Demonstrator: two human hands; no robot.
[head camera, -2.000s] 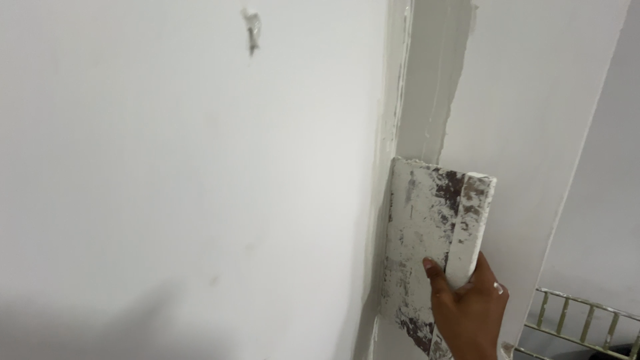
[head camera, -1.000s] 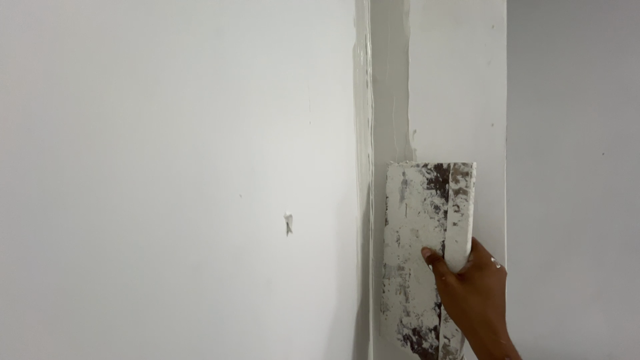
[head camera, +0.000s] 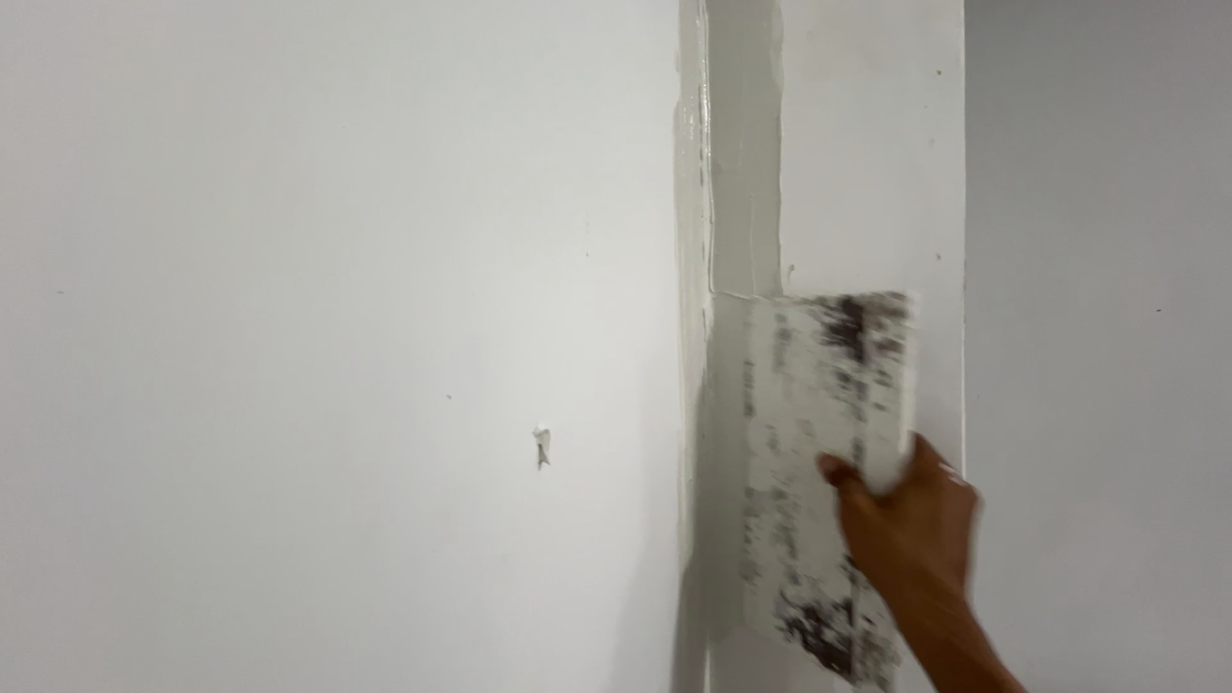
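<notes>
My right hand (head camera: 910, 520) grips a wide putty knife (head camera: 799, 433) by its right side, thumb on the near face. White compound and dark patches cover the tool, which stands upright along the narrow wall face right of an inside corner. Above its top edge runs a strip of wet grey-white joint compound (head camera: 746, 144), with a thin ridge where strip and tool meet. A second, narrower band of compound (head camera: 689, 241) lies on the left wall beside the corner. My left hand is out of view.
A broad white wall (head camera: 337, 289) fills the left side, with a small torn gouge (head camera: 542, 448) in its surface. To the right, the narrow wall face ends at a vertical outside edge (head camera: 963, 241), beyond which is a greyer wall (head camera: 1097, 337).
The view has shifted since the first frame, and the metal rack at lower right has left it. My right hand still holds the putty knife against the narrow wall face.
</notes>
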